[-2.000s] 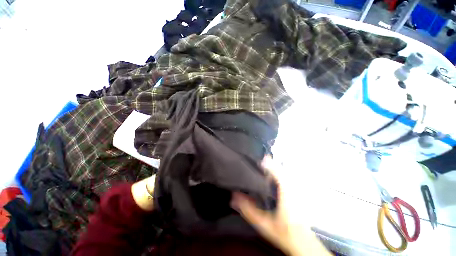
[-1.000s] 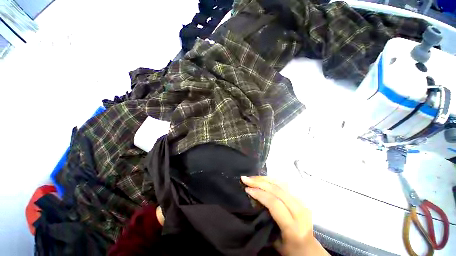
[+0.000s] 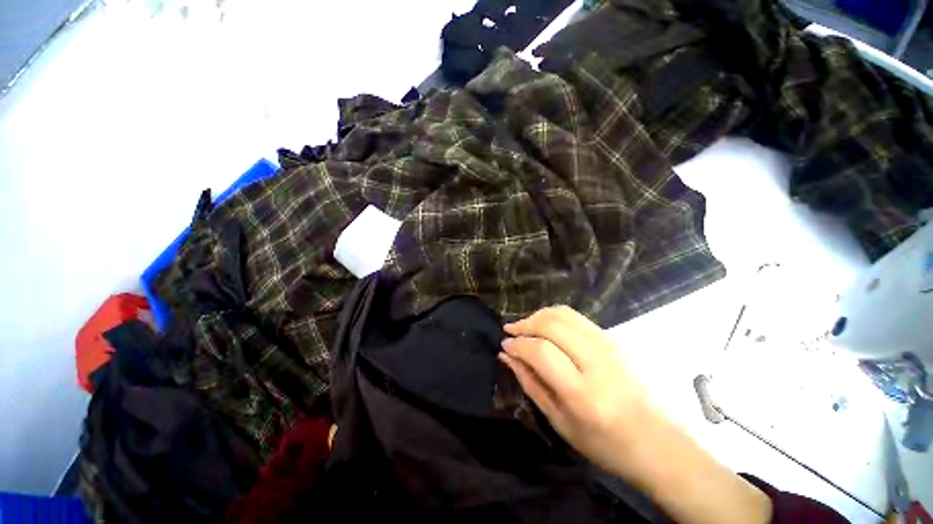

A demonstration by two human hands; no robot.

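The plaid garment [image 3: 491,205], dark with thin yellowish check lines, is heaped across the table. Its smooth dark lining [image 3: 435,353] lies turned out at the near end, below the plaid edge. My right hand [image 3: 583,379] holds the right edge of the lining, where it meets the plaid, between thumb and fingertips. My left hand [image 3: 331,436] is almost wholly hidden under the dark cloth; only a sliver of skin shows beside the dark red sleeve, so its grip cannot be seen.
The white sewing machine [image 3: 892,297] is cut off at the right edge. Part of the scissors [image 3: 914,512] shows at the lower right. A blue bin [image 3: 164,268] and a red container [image 3: 100,343] stand at the left. Black cloth [image 3: 489,39] lies at the back.
The view has shifted, so the machine and scissors sit further right and are partly cut off. My right hand has moved from below the lining to its right edge and now pinches it.
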